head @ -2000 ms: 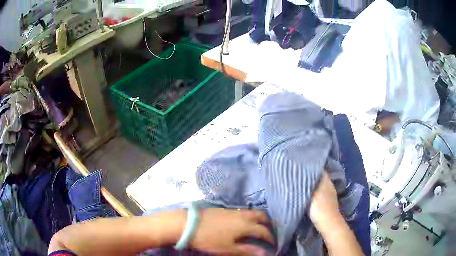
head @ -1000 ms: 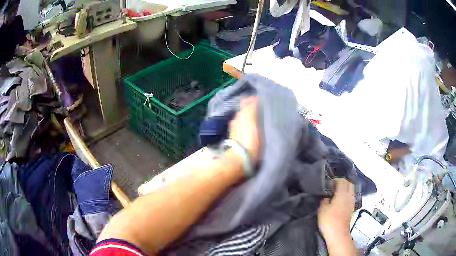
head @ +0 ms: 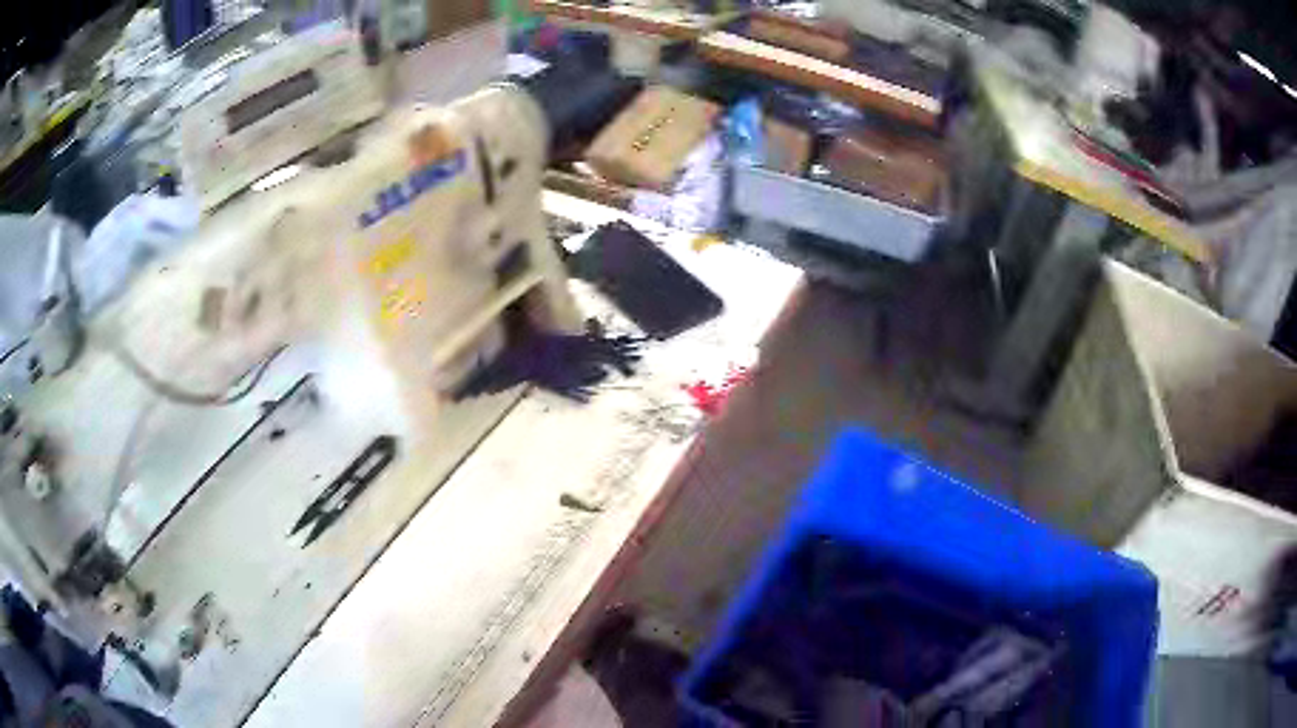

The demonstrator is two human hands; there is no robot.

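The cream sewing machine point(head: 441, 213) with blue JUKI lettering stands at the left, blurred. Black thread snips point(head: 346, 488) lie on its bed. A heap of dark purple strips point(head: 555, 366) lies by the machine pillar. Dark blue fabric point(head: 36, 661) shows at the lower left corner. Neither of my hands can be made out. A pale rounded shape at the bottom edge is too blurred to name.
A black phone point(head: 647, 277) and red threads point(head: 716, 388) lie at the table end. A blue plastic crate point(head: 910, 498) holding dark garments stands lower right. Beyond are a cardboard box point(head: 652, 134), a grey bin point(head: 839, 213) and an open pale box point(head: 1095, 398) at the right.
The view has swung right, from the green crate and garment to the machine pillar and blue crate. Both hands and the grey garment they held have left the picture.
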